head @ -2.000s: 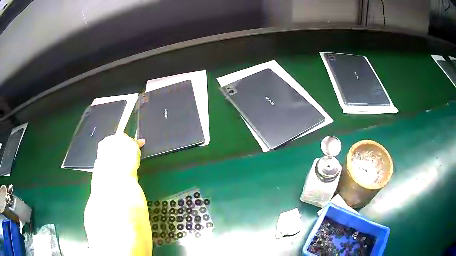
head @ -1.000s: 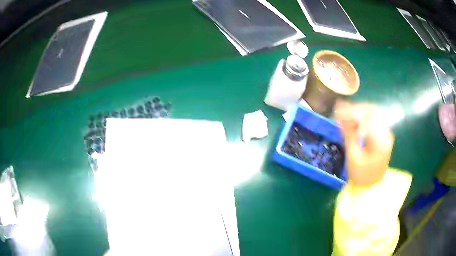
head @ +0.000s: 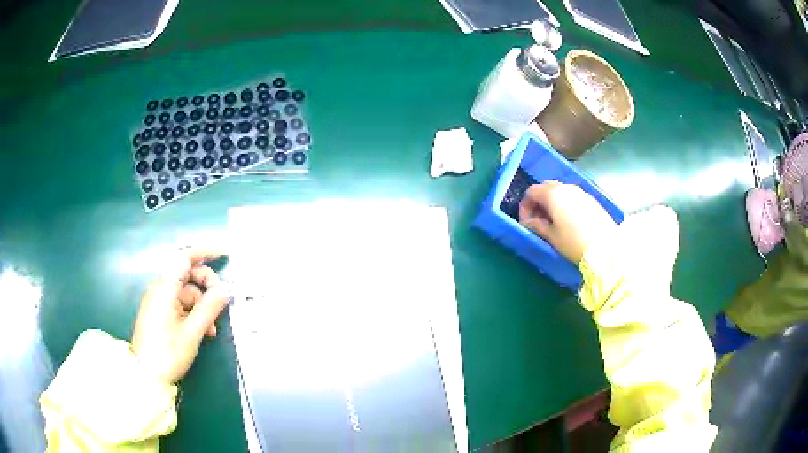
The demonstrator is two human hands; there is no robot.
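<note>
A grey tablet (head: 354, 389) lies rear side up on a white backing sheet (head: 450, 292), cut off by the bottom edge; glare washes out its upper part. My left hand (head: 180, 314) is at the sheet's left edge, fingers curled and thumb towards the edge; whether it grips film or sheet cannot be told. My right hand (head: 560, 217) reaches into the blue parts bin (head: 532, 249), fingertips down among small black parts (head: 516, 190); whether they hold one is hidden.
A ring sheet (head: 221, 133) lies behind the tablet. A crumpled white wipe (head: 452, 152), an open white bottle (head: 514, 93) and a brown tub (head: 576, 115) stand near the bin. More tablets (head: 115, 25) lie at the back. Another person's yellow sleeve (head: 775, 287) and a pink fan (head: 764, 219) are at right.
The view has tilted down. My left hand has come into view beside the tablet. My right hand has moved from the bin's right side into the bin.
</note>
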